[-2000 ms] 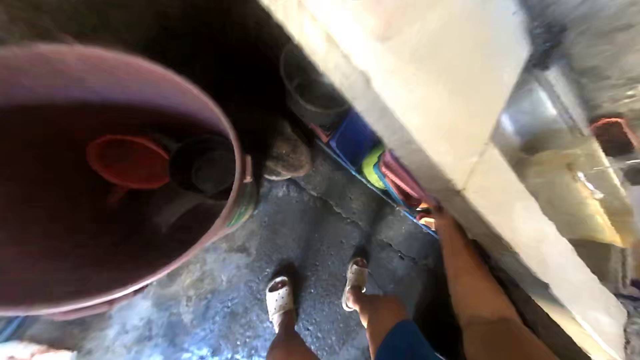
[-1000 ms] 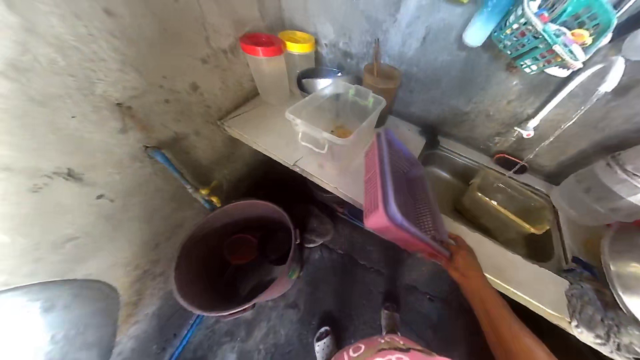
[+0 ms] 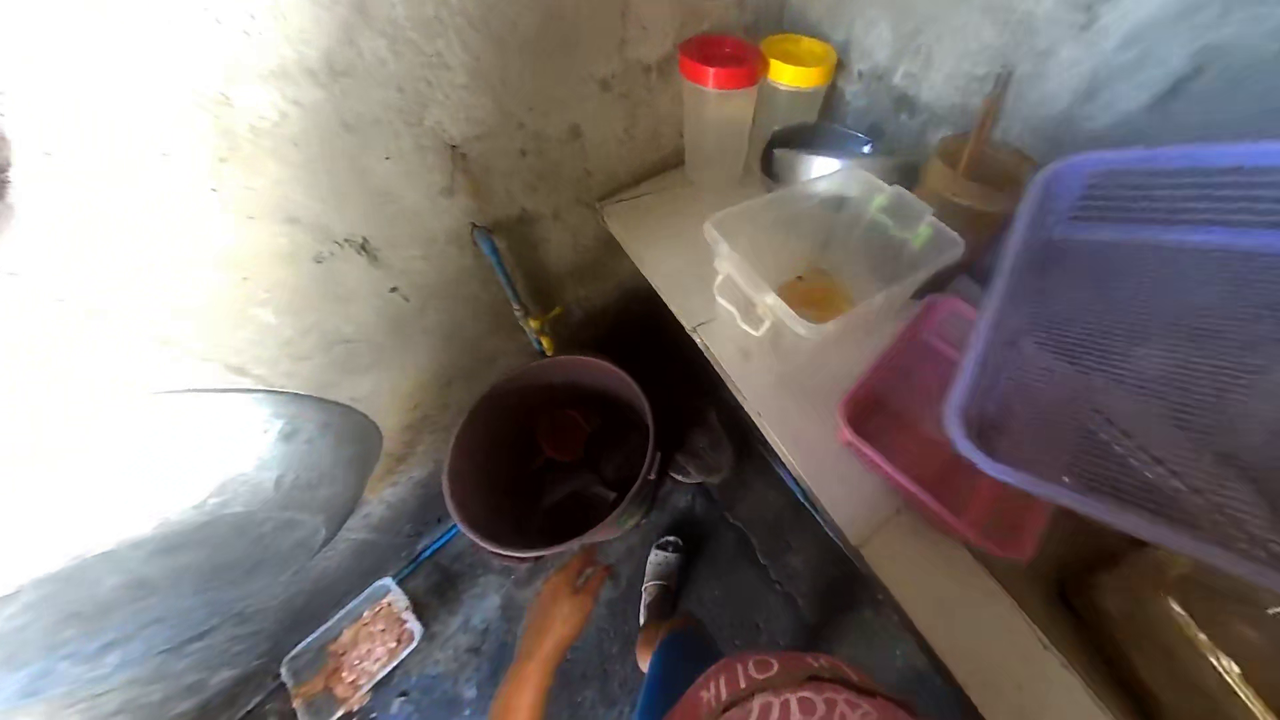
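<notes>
My left hand (image 3: 568, 595) is low over the floor, just below the rim of a large maroon plastic tub (image 3: 550, 548); its fingers are slightly apart and nothing shows in them. Inside the tub lie a red dipper (image 3: 563, 434) and a dark container. A purple plastic mesh basket (image 3: 1150, 370) fills the right side, raised and close to the view. Behind it, a pink plastic basket (image 3: 920, 440) lies over the counter beside the sink. My right hand is out of view, so what it holds is hidden.
On the tiled counter (image 3: 760, 375) stand a clear plastic box (image 3: 830, 250), jars with red (image 3: 721, 62) and yellow lids (image 3: 798, 60), a metal bowl (image 3: 815, 150) and a brown container (image 3: 975, 175). A tray of raw meat pieces (image 3: 365, 645) rests on the floor. A blue pipe (image 3: 498, 265) crosses the wall.
The purple and pink baskets, together in my right hand one second ago, are now apart, the purple one nearer the view. My right hand has left the view; my left hand has come into it.
</notes>
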